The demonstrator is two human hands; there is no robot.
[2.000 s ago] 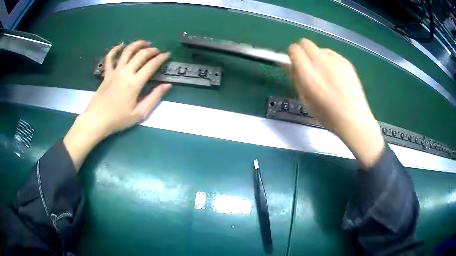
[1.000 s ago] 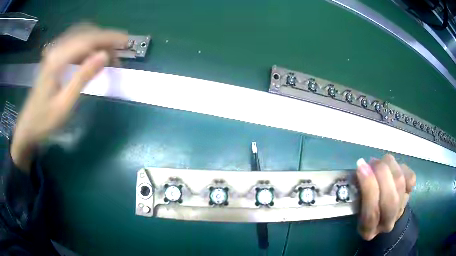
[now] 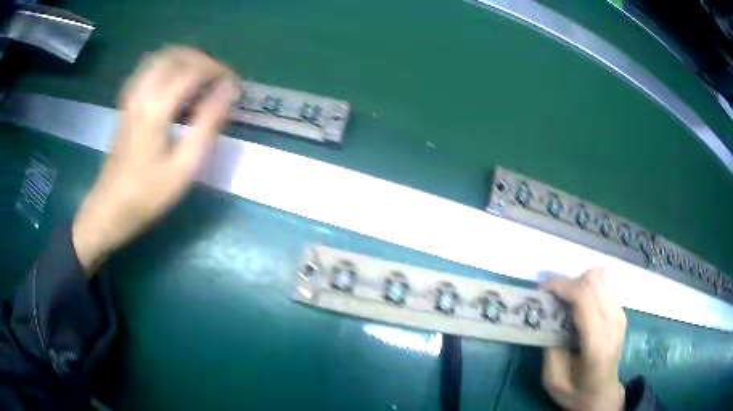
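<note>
My right hand (image 3: 591,341) grips the right end of a grey metal fixture bar (image 3: 418,327), held over the green bench. Its small round components sit in a row, slightly blurred. My left hand (image 3: 161,128) is blurred, its fingers bent at the left part of another fixture bar (image 3: 277,122) on the darker green surface beyond the pale strip. I cannot tell if it grips that bar. Dark tweezers (image 3: 452,373) lie on the bench, their upper part hidden by the held bar.
More fixture bars (image 3: 546,213) lie end to end at the right, beyond the silver-white strip (image 3: 362,197). A bent metal piece (image 3: 52,32) stands at the upper left. A metal rail (image 3: 595,64) curves across the upper right.
The right hand first held a bar beyond the strip, then brought it over the bench; it is now tilted down to the right. The left hand has moved back onto the left bar.
</note>
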